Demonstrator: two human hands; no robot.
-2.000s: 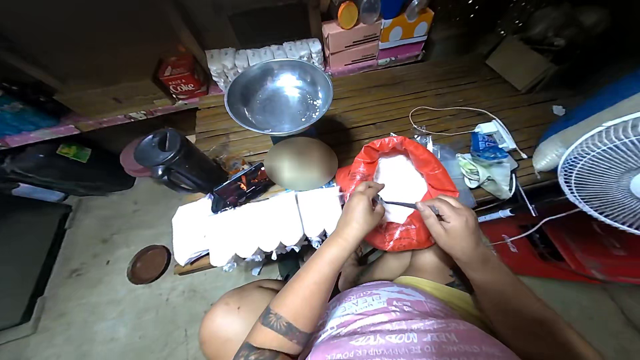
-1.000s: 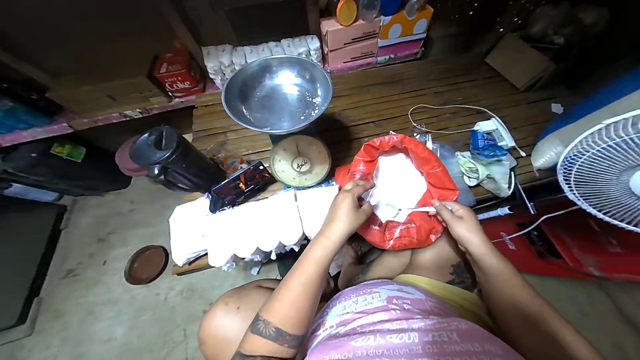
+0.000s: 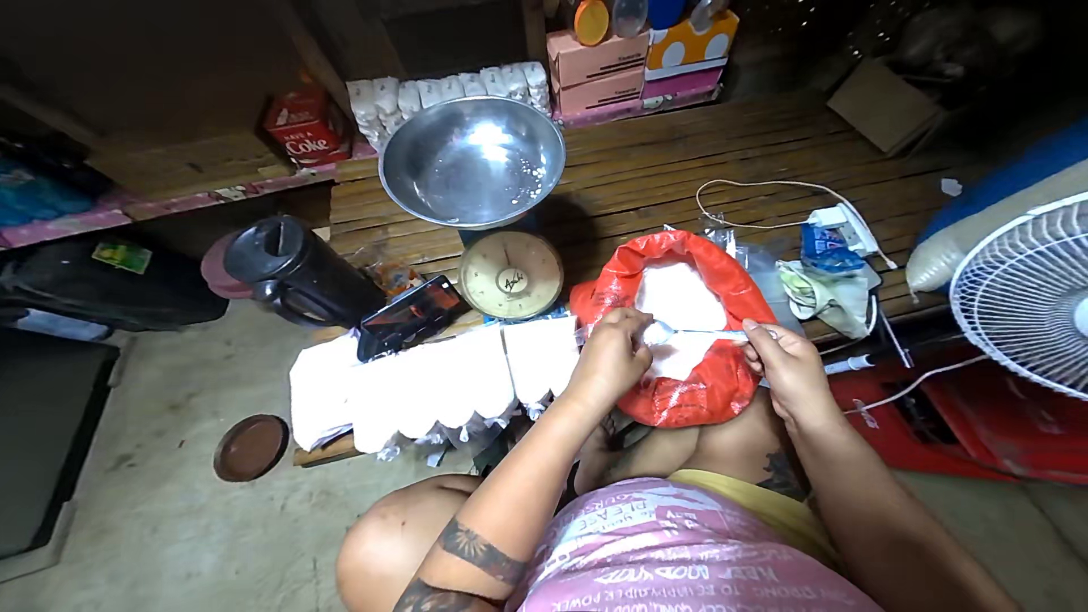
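A red plastic bag (image 3: 697,404) with its rim rolled open holds white powder or fine grains (image 3: 680,297). My right hand (image 3: 786,365) grips the handle of a metal spoon (image 3: 701,332) at the bag's right side. The spoon's bowl lies over the white contents, close to the fingers of my left hand (image 3: 612,361). Those fingers are bent together at the bag's left side and seem to pinch a small clear plastic bag, mostly hidden. Left of the red bag, filled white plastic packs (image 3: 433,382) lie in a row.
A dial scale (image 3: 511,274) with a steel bowl (image 3: 472,161) stands behind the packs. Beside it are a propped phone (image 3: 412,316) and a black jug (image 3: 297,272). A white fan (image 3: 1033,297) is at the right, near a cable and charger (image 3: 837,221) on the slatted wooden surface.
The spoon's bowl now shows over the white contents near my left hand. Two seconds ago both hands were closer together; my right hand has since moved right.
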